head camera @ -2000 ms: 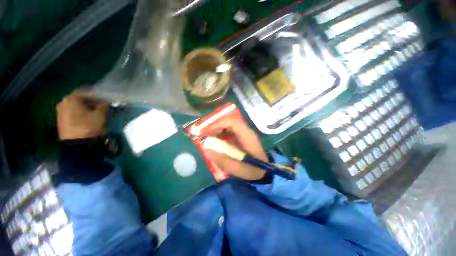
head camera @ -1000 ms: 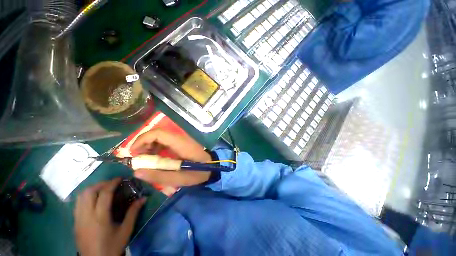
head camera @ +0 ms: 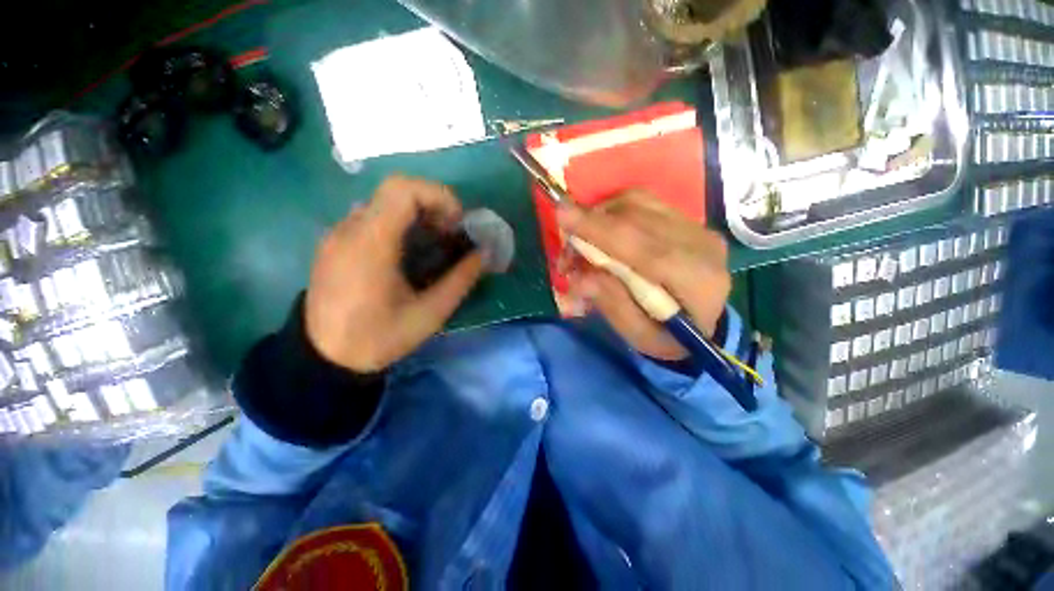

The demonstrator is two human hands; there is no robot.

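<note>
My left hand [head camera: 387,271] is closed around a round black unit [head camera: 432,249] at the left edge of the round pale pad [head camera: 490,238] on the green mat. My right hand [head camera: 647,271] holds the soldering iron [head camera: 647,297] like a pen over the red pad [head camera: 641,156]. Its thin metal tip points up and left, near the red pad's upper left corner. A thin metal tool [head camera: 527,124] lies between the white sheet [head camera: 399,98] and the red pad. The underside of the black unit is hidden.
Several black units [head camera: 268,112] stand at the upper left. Blister trays lie at the left [head camera: 93,289] and right [head camera: 902,312]. A metal tray [head camera: 757,225] with a sponge [head camera: 818,110] is upper right, beside the cleaner pot [head camera: 705,16] and clear hood [head camera: 555,46]. Blue sleeves show at both sides.
The view has turned and shifted left. My left hand has brought the black unit beside the pale pad. The iron remains in my right hand, its tip now pointing up and left.
</note>
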